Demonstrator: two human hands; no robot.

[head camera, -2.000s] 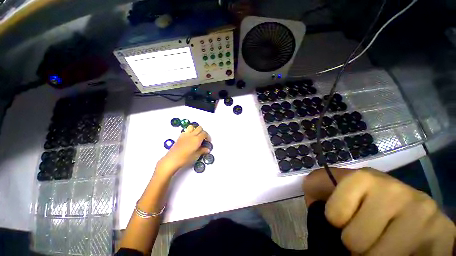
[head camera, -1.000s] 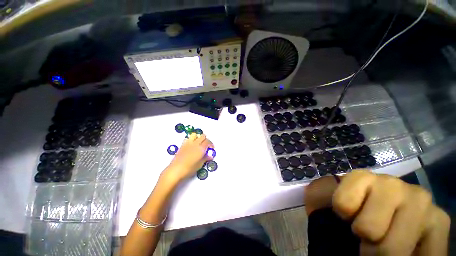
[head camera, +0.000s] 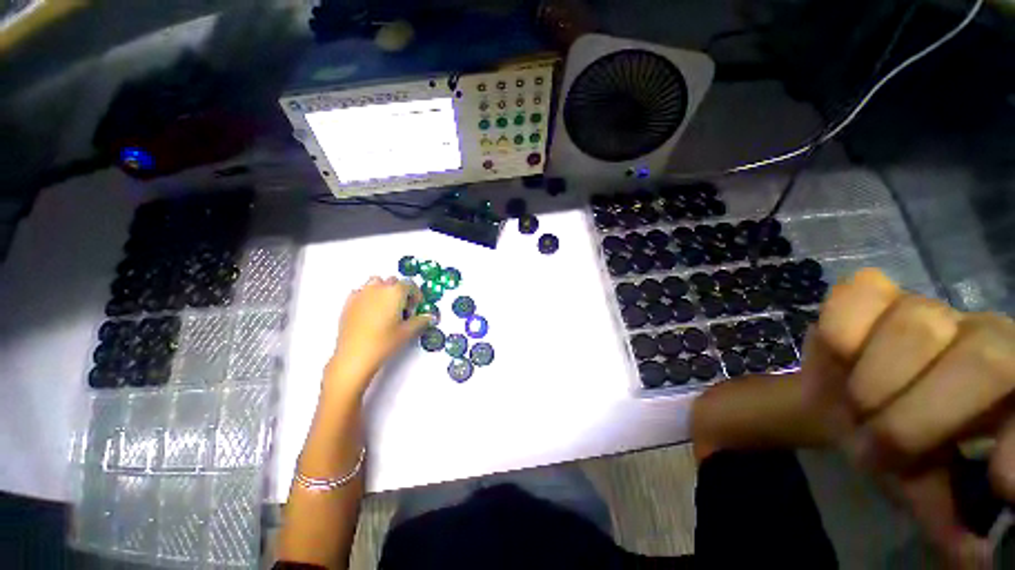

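Note:
Several small round discs, probably speaker drivers (head camera: 460, 369), lie in a loose cluster on the white bench top; some shine green, one blue-violet. My left hand (head camera: 378, 323) is at the cluster's left side, palm down, fingers bent, fingertips at the discs; whether it grips one is hidden. My right hand (head camera: 918, 373) is raised close to the camera at the right, large and blurred. Its fingers are curled around a dark thing, possibly the test probe (head camera: 979, 490), mostly hidden at the lower right edge.
The left tray (head camera: 167, 423) and right tray (head camera: 851, 239) hold black discs. Behind stand a bright-screened instrument (head camera: 384, 139), a pale fan-like box (head camera: 626, 106) and a small black block (head camera: 465, 227). A few discs (head camera: 548, 244) lie apart beside it. A white cable (head camera: 846, 120) hangs at right.
My left hand has moved left off the cluster, showing more discs. My right hand has moved right and slightly up. The dark cable no longer shows running into it. The view has shifted slightly.

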